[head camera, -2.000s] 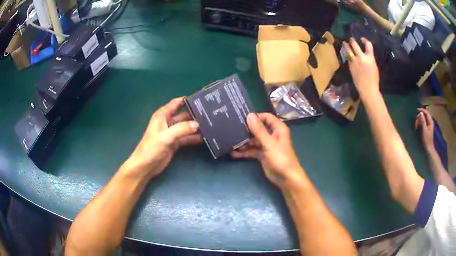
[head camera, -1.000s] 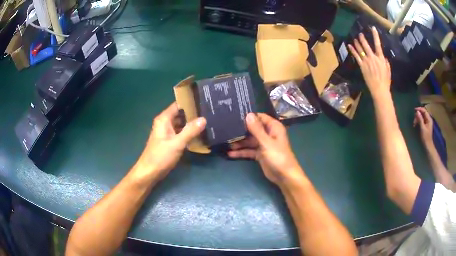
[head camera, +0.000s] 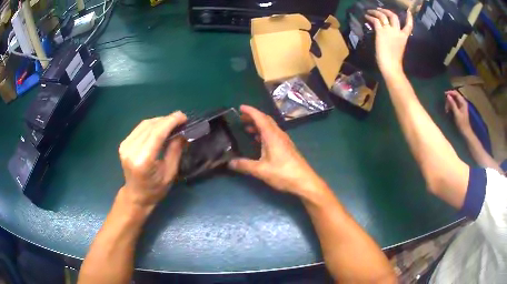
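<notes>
A black product box (head camera: 208, 150) is tilted between my hands above the green table, blurred. Its dark side and a raised flap edge with a small grey patch face me; its contents cannot be made out. My left hand (head camera: 150, 158) grips its left side. My right hand (head camera: 272, 152) is at its right side, thumb at the lower right corner and fingers by the flap's upper right corner. Two open boxes stand beyond: the larger (head camera: 281, 50) holds bagged parts (head camera: 299, 100), the other (head camera: 331, 52) a clear bag (head camera: 353, 86).
Stacked black cartons (head camera: 50, 108) slant at the left. A black electronic unit (head camera: 244, 14) is at the back. At the right, another person's hand (head camera: 389, 41) is on dark cartons (head camera: 417, 44), and a second hand (head camera: 458, 111) is near the edge.
The box has turned from its printed face to a dark side with the flap edge up, and is lower and further left. The view has shifted, moving the table items left.
</notes>
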